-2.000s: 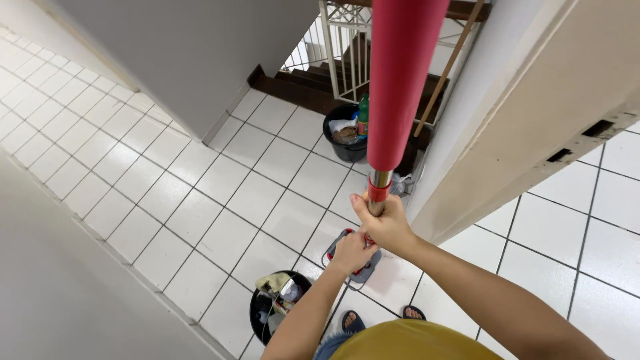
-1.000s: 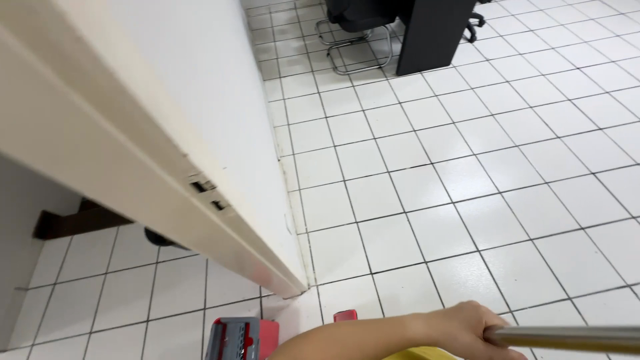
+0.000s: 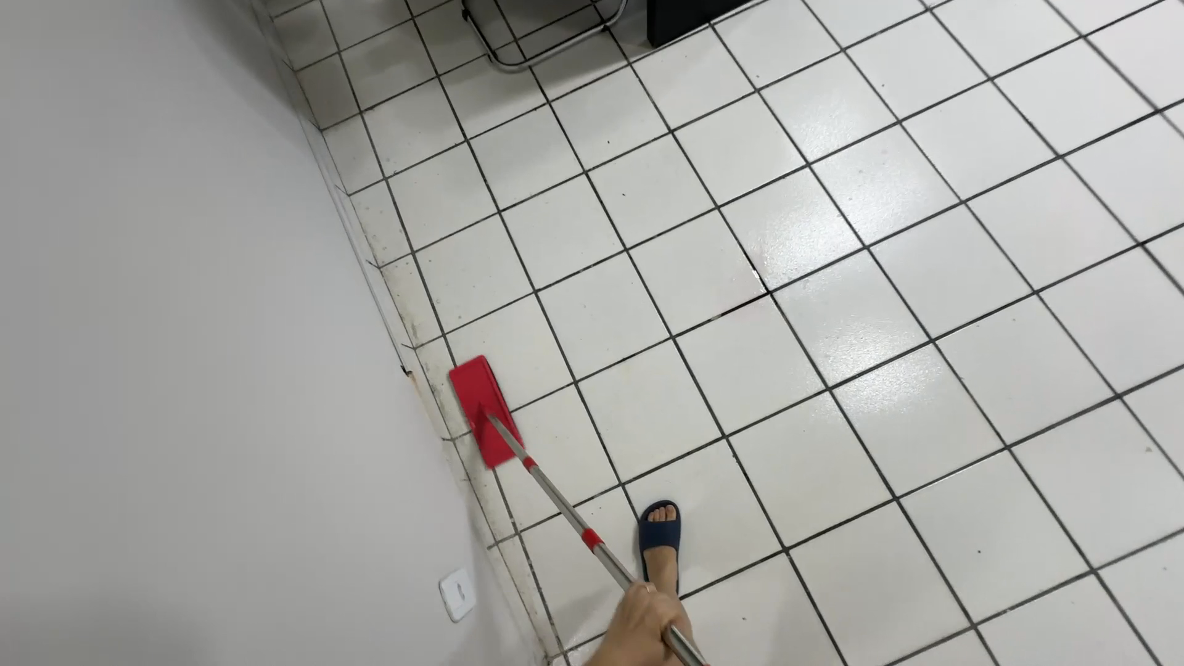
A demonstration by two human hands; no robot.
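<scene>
A flat mop with a red rectangular head (image 3: 487,412) lies on the white tiled floor (image 3: 638,388), close beside the foot of the wall at the left. Its metal pole (image 3: 560,499), with red collars, slants down to the bottom edge of the view. One hand, which looks like my left hand (image 3: 645,622), is closed around this pole near the bottom centre. My right hand is out of view, and so is the upper end of the pole.
A grey-white wall (image 3: 213,370) with a white socket plate (image 3: 457,594) fills the left side. My foot in a dark blue slide sandal (image 3: 659,536) stands right of the pole. At the top are a chair's metal base (image 3: 555,55) and a black furniture panel (image 3: 689,17).
The view has moved from the doorway into the tiled room. The mop head now shows flat on the floor by the wall; two seconds ago the pole was held up with both hands on it.
</scene>
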